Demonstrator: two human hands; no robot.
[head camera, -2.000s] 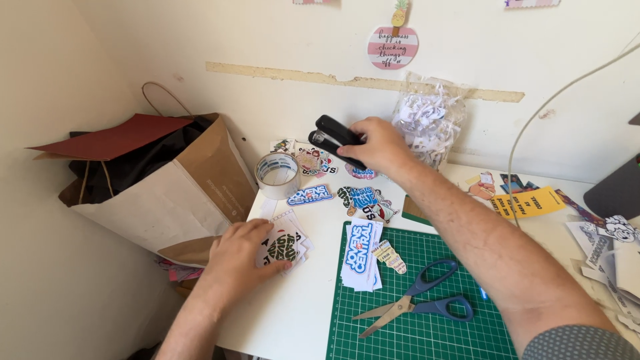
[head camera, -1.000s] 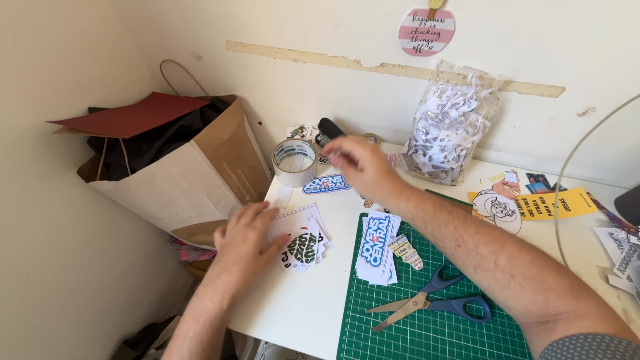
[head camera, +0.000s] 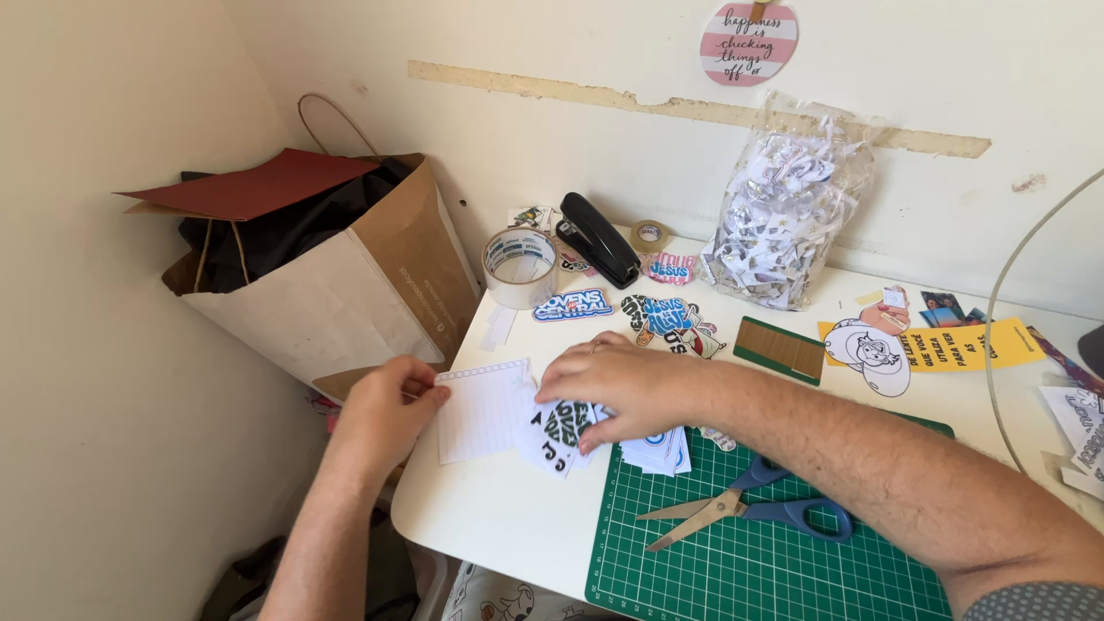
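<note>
My left hand (head camera: 388, 410) pinches the left edge of a lined paper sheet (head camera: 483, 414) between thumb and fingertips at the desk's left side. My right hand (head camera: 621, 388) rests its fingers on a small stack of printed paper cutouts (head camera: 556, 435) overlapping the sheet's right edge; whether it grips them I cannot tell. Just right of that hand, partly under it, more blue-lettered cutouts (head camera: 664, 453) lie on the green cutting mat (head camera: 621, 552). Scissors with blue handles (head camera: 733, 507) lie there with blades apart. A black stapler (head camera: 597, 240) stands behind my hands, beside a roll of clear tape (head camera: 520, 267).
A paper bag (head camera: 328, 285) stands left of the white desk (head camera: 483, 526). Stickers (head camera: 668, 319), a small tape roll (head camera: 649, 235) and a plastic bag of paper scraps (head camera: 785, 216) line the back. A yellow strip (head camera: 975, 345) and a cable (head camera: 992, 345) are at the right.
The stapler, in my right hand two seconds ago, now stands on the desk, let go. My right hand has come down to the cutouts. My left hand has moved to the lined sheet's left edge.
</note>
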